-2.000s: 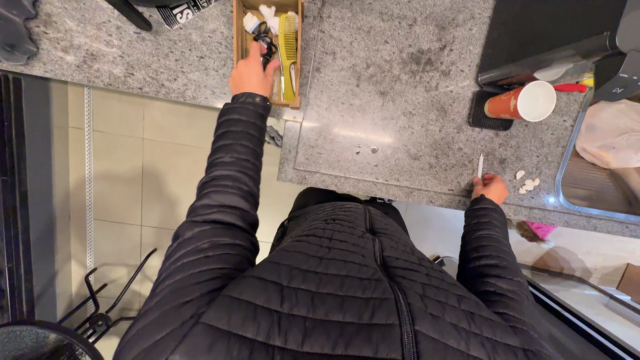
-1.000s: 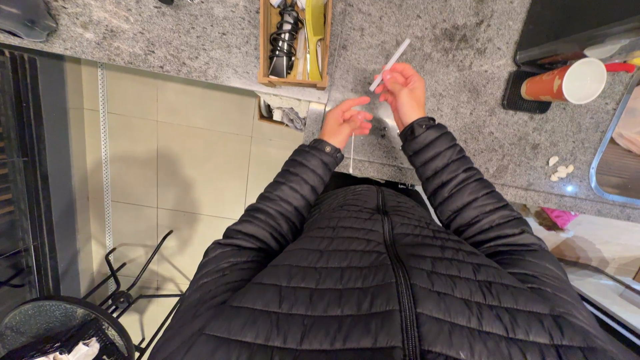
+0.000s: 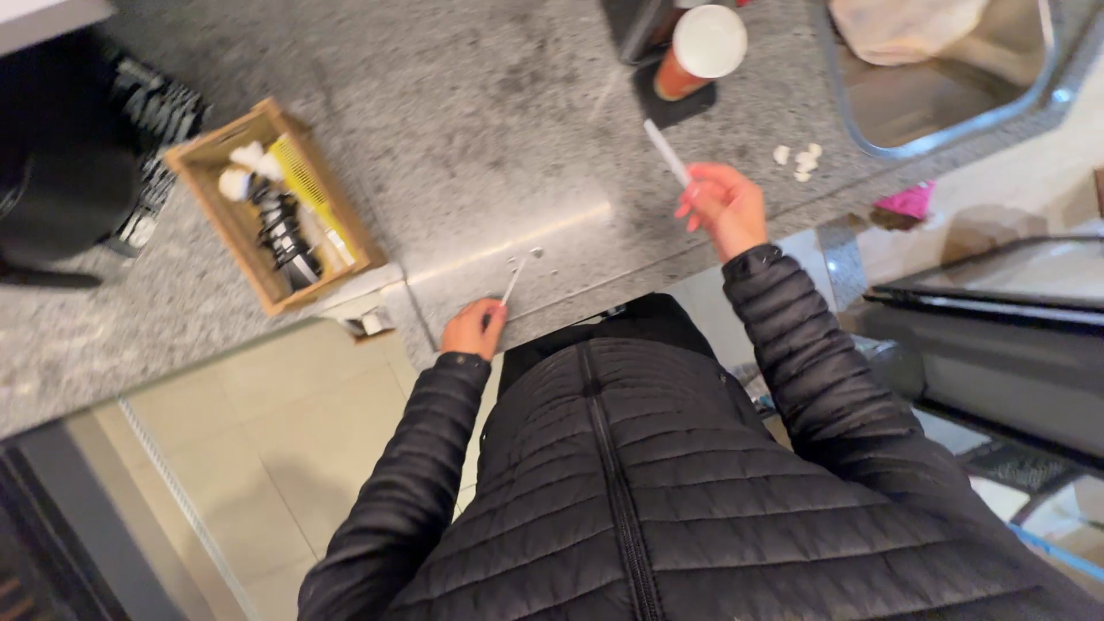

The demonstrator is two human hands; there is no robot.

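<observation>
My left hand (image 3: 474, 329), at the counter's front edge, holds a thin white stick (image 3: 515, 280) by its lower end. The stick's tip points at small shiny spots (image 3: 536, 253) on the grey speckled countertop (image 3: 483, 129). Over the counter to the right, my right hand (image 3: 724, 207) holds a slim white pen-like object (image 3: 665, 152) that points up and left. To the left stands a wooden box (image 3: 231, 231) with a yellow comb (image 3: 304, 177), a black coiled item (image 3: 285, 237) and white pieces inside.
A red paper cup with a white inside (image 3: 709, 43) stands on a dark pad (image 3: 674, 99) at the upper right. Several small white pieces (image 3: 806, 162) lie near a metal sink (image 3: 906, 148). A black appliance (image 3: 65, 164) occupies the upper left.
My hands were close together; now they are apart, the right one farther right with the white pen-like object. A thin stick now shows in my left hand. The view has turned and shifted.
</observation>
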